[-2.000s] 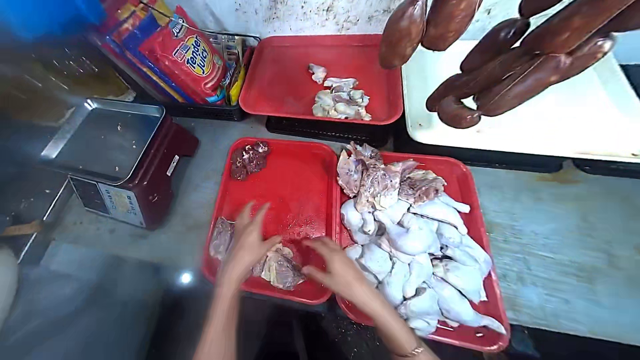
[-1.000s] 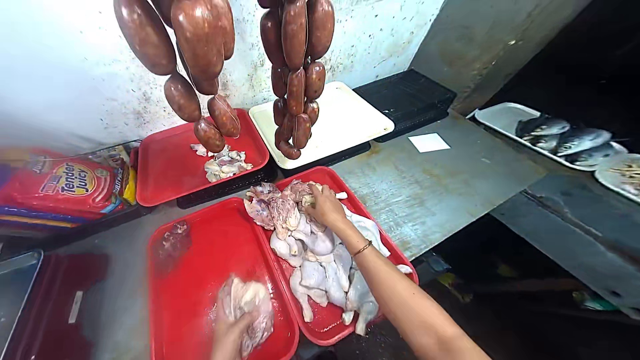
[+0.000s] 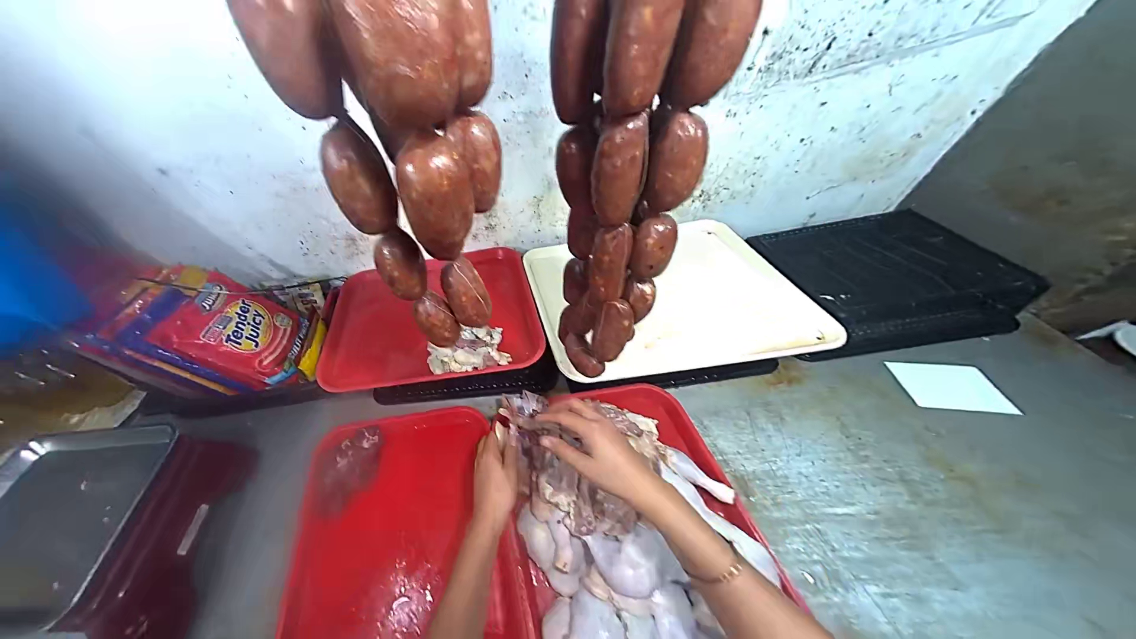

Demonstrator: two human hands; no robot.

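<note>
Chicken leg pieces (image 3: 626, 564) fill a red tray (image 3: 670, 413), with darker bony chicken pieces (image 3: 564, 497) heaped at its far end. My left hand (image 3: 497, 470) lies against the left side of that heap, above the rim between two trays. My right hand (image 3: 595, 444) rests over the top of the heap, its fingers bent onto the meat. Whether either hand grips a piece is hidden. Left of them, another red tray (image 3: 373, 550) holds a small dark clump of meat (image 3: 351, 461) near its far left corner.
Linked sausages (image 3: 435, 186) and more sausages (image 3: 612, 222) hang in front. Behind stand a red tray (image 3: 382, 311) with chicken scraps (image 3: 468, 350), a cream tray (image 3: 710, 302) and black trays (image 3: 896, 275). A weighing scale's metal pan (image 3: 80, 506) is at left, near packaged food (image 3: 240, 333).
My left hand has moved from pieces in the left red tray to the heap in the right one. Those pieces have left the left tray. The view has shifted.
</note>
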